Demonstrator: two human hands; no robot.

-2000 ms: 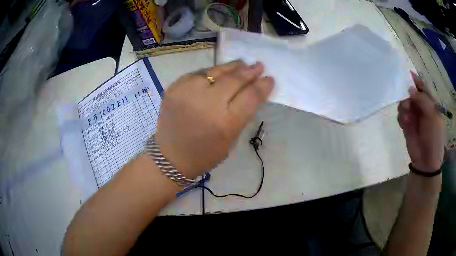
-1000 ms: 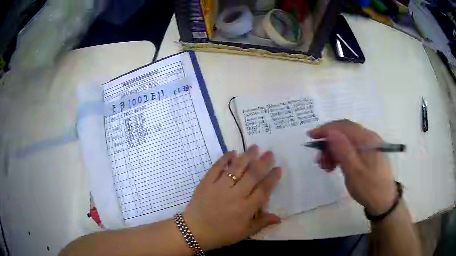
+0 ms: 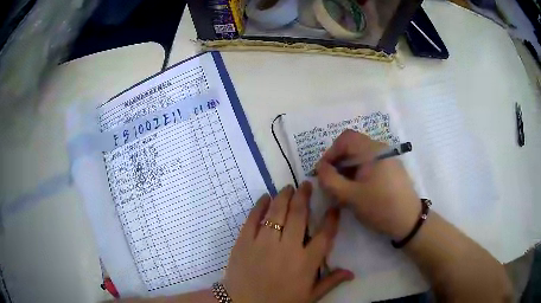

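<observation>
An open notebook [image 3: 344, 123] with dense handwriting at the top of its left page lies on the white desk. My right hand [image 3: 374, 183] holds a pen [image 3: 388, 155] with a dark cap end, its tip on the page just under the writing. My left hand [image 3: 282, 248] lies flat, fingers spread, on the notebook's lower left edge and the clipboard's edge. The blue-edged clipboard with a printed record form [image 3: 172, 195] lies to the left, crossed by pale blue tape with handwritten marks. A black cord [image 3: 283, 148] runs along the notebook's left side.
A dark organizer box [image 3: 296, 46] with tape rolls [image 3: 341, 18] stands at the top. A dark phone [image 3: 426, 36] lies to its right. Another pen [image 3: 519, 125] lies at the far right. A clear plastic bag [image 3: 41, 47] is at the upper left. A small red item [image 3: 110, 287] shows at lower left.
The notebook page was lifted between both hands, then lay open. Since then my right hand has moved left and brought the pen down to the page. My left hand stays on the notebook's edge.
</observation>
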